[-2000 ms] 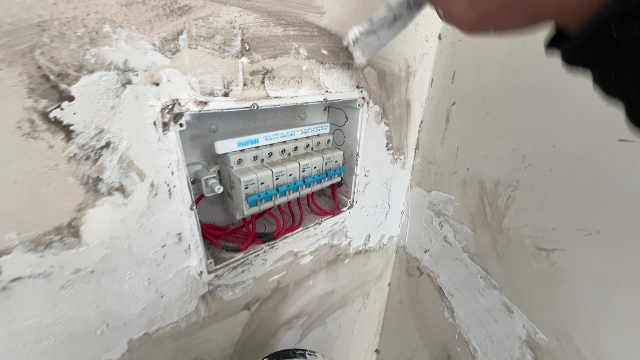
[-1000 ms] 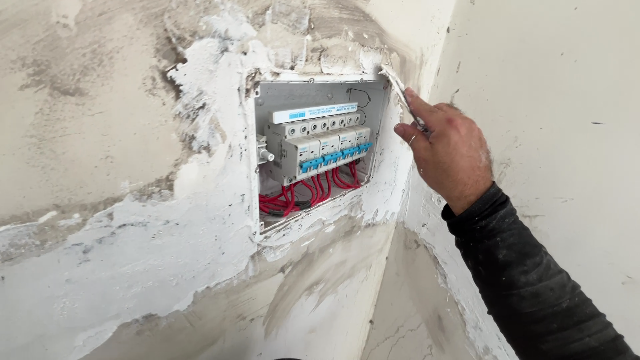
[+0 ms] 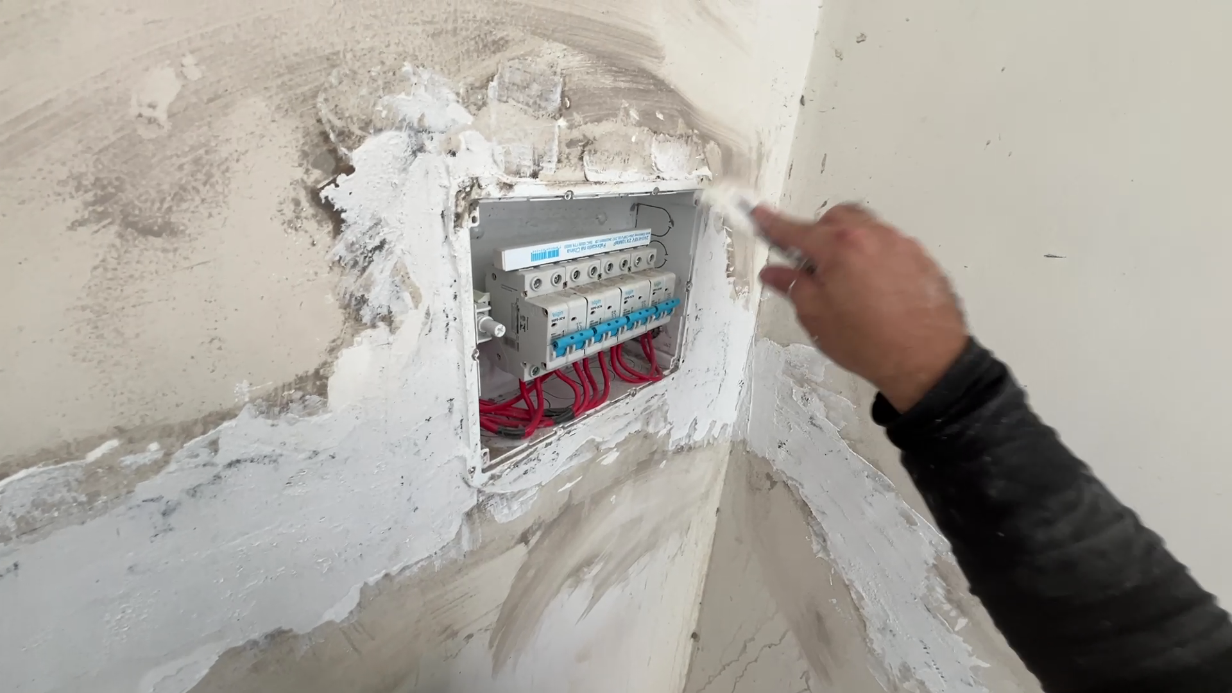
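Note:
My right hand (image 3: 866,294), in a black sleeve, grips a putty knife (image 3: 746,212) whose blurred blade lies at the upper right corner of a recessed electrical box (image 3: 700,279). Whether the blade touches the wall there, I cannot tell. Inside the box sits a row of circuit breakers (image 3: 606,313) with blue toggles, and red wires (image 3: 582,385) run below them. A white strip bearing writing (image 3: 577,250) lies above the breakers. White plaster (image 3: 404,404) surrounds the box in rough patches. My left hand is out of the frame.
The right-hand wall (image 3: 1020,192) meets the box's wall at a corner just right of the box. A band of white plaster (image 3: 837,481) slants down that wall. Rough, broken plaster (image 3: 525,91) lies above the box. A small white fitting (image 3: 489,327) sits at the box's left inner side.
Two seconds ago my right hand was above the box at the frame's top; one second ago it was at the box's upper right corner, where it still works the knife. The view has shifted.

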